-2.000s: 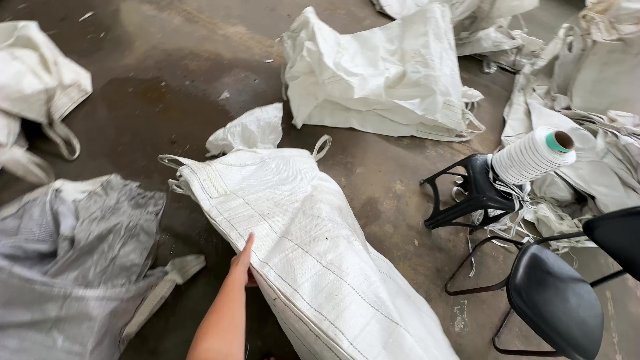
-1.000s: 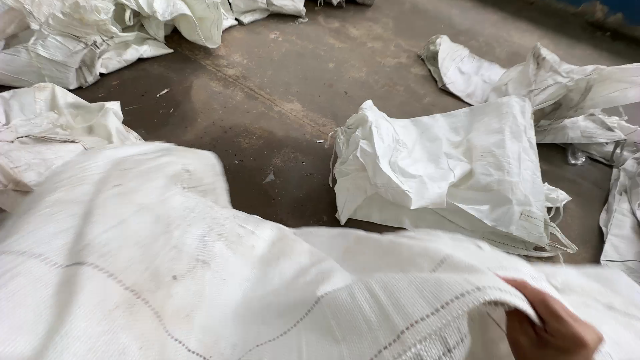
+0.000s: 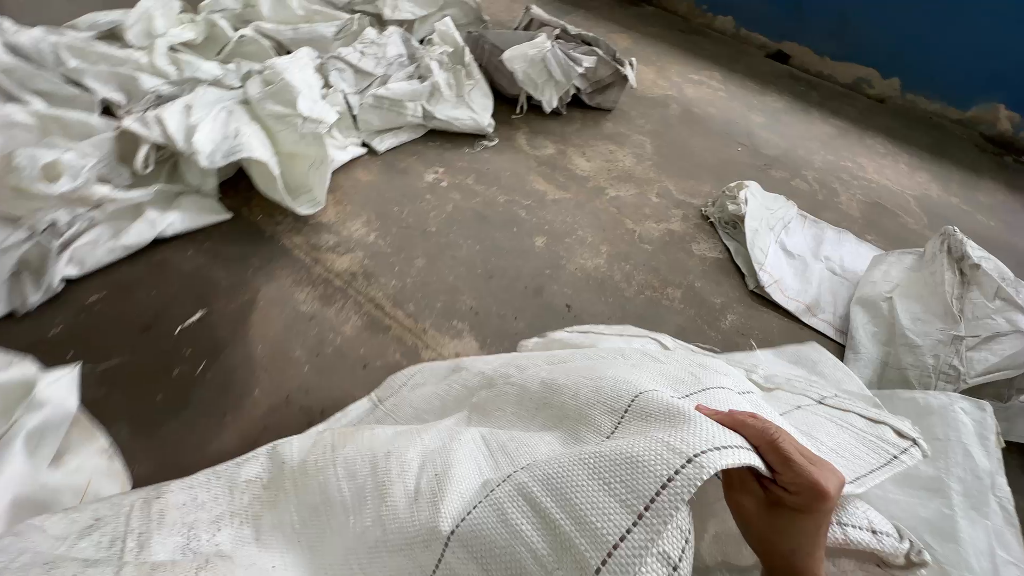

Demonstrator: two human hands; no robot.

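A large white woven bulk bag (image 3: 512, 448) with dark dashed stitch lines spreads across the bottom of the head view. My right hand (image 3: 780, 480) grips its edge at the lower right, thumb on top of the fabric and the fingers mostly hidden beneath. Beyond the hand, a folded part of white woven fabric (image 3: 816, 376) with similar lines reaches right. My left hand is out of view.
White bags (image 3: 264, 104) lie heaped at the upper left, beside a greyish bundle (image 3: 592, 72). More white bags (image 3: 936, 312) lie at the right, and white fabric (image 3: 48, 440) at the left edge. Concrete floor (image 3: 448, 240) runs between them towards a blue wall (image 3: 880, 40).
The view has swung away from the thread cone and black chair. One second ago my right hand held the bag's edge too. Two seconds ago one hand was beside a long white bag.
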